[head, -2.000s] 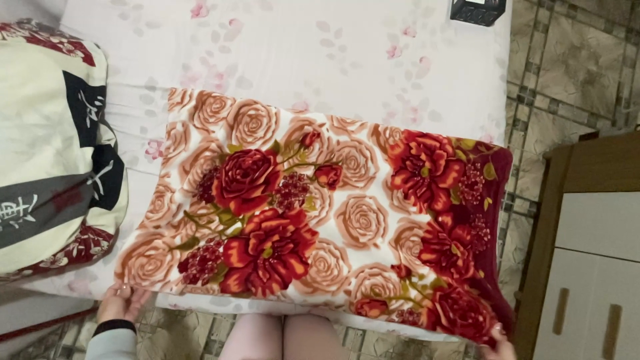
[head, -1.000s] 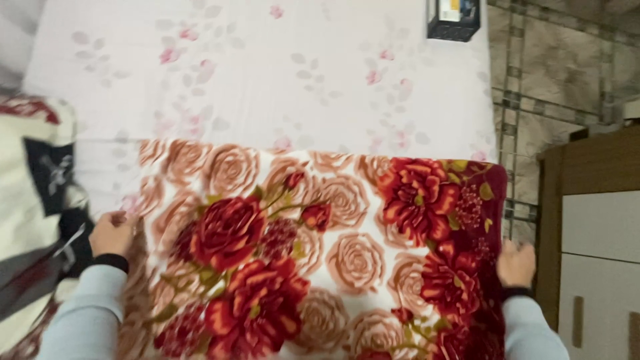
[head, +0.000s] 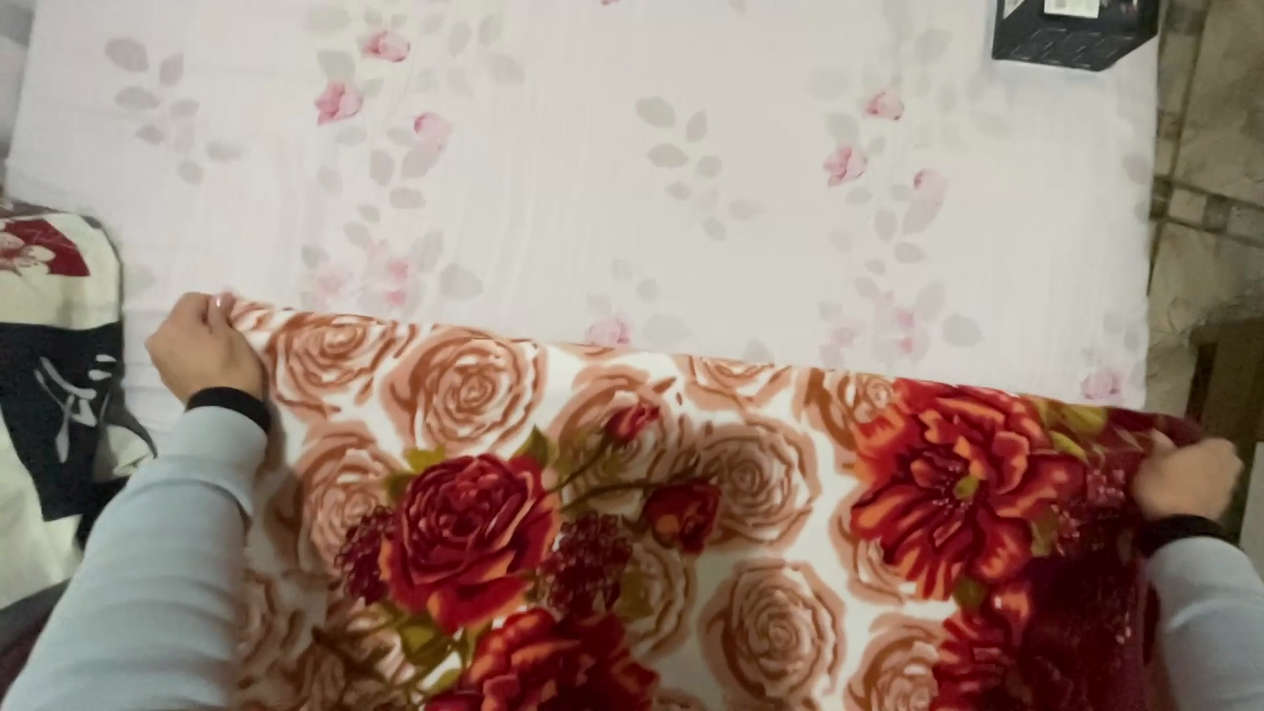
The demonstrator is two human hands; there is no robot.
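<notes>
A rose-print blanket (head: 592, 474) in red, tan and white, with a dark red border on the right, spans the lower half of the head view. Its far-left corner is gripped by my left hand (head: 207, 346). On the other side my right hand (head: 1185, 474) is closed on the far-right corner, at the dark red border. The far edge runs nearly straight between both hands. Beneath and beyond it lies a pale floral bed sheet (head: 553, 197). The near part of the blanket is out of view.
A black container (head: 1076, 39) stands at the sheet's far right corner. Bunched cream, black and red patterned fabric (head: 59, 395) lies at the left edge. Tiled floor (head: 1215, 148) shows to the right, with part of a wooden piece of furniture (head: 1229, 380) beside my right hand.
Both hands were at the blanket's near corners two seconds ago; now they hold its far corners. The view has moved in over the bed.
</notes>
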